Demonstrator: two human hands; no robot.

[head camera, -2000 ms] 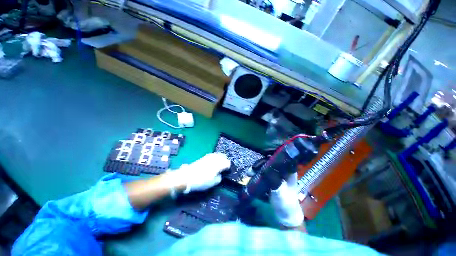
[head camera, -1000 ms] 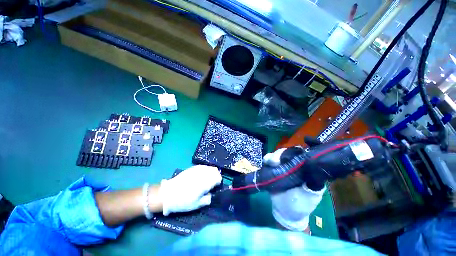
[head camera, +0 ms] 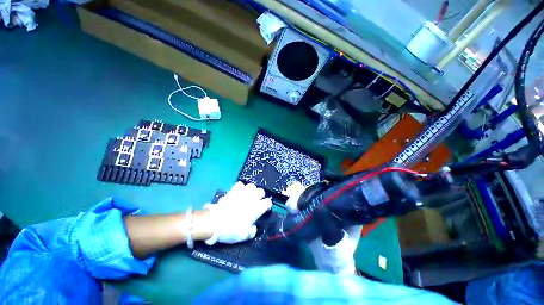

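Note:
My left hand (head camera: pixel 238 213), in a white glove, rests over the black slotted jig (head camera: pixel 223 256) nearest my body. Its fingertips bend down beside the screwdriver's lower end; what they touch is hidden. My right hand (head camera: pixel 337 250), also gloved in white, is closed around the thick black electric screwdriver (head camera: pixel 358 199) with a red wire. The tool slopes down to the left over the jig, and its tip cannot be made out. The black screw tray (head camera: pixel 280 164), full of silver specks, lies just behind both hands.
Finned black blocks (head camera: pixel 149 152) stand grouped at left. A white corded block (head camera: pixel 209 108), long cardboard box (head camera: pixel 167 65) and whitish blower (head camera: pixel 293 65) are behind. A clear bag (head camera: pixel 337 125) lies beyond the tray. At right a pale strip (head camera: pixel 434 128) slopes over an orange board (head camera: pixel 388 143).
The view has shifted. The screwdriver has swung and moved left over the jig with my right hand. My left hand has moved from the tray's near edge to the jig.

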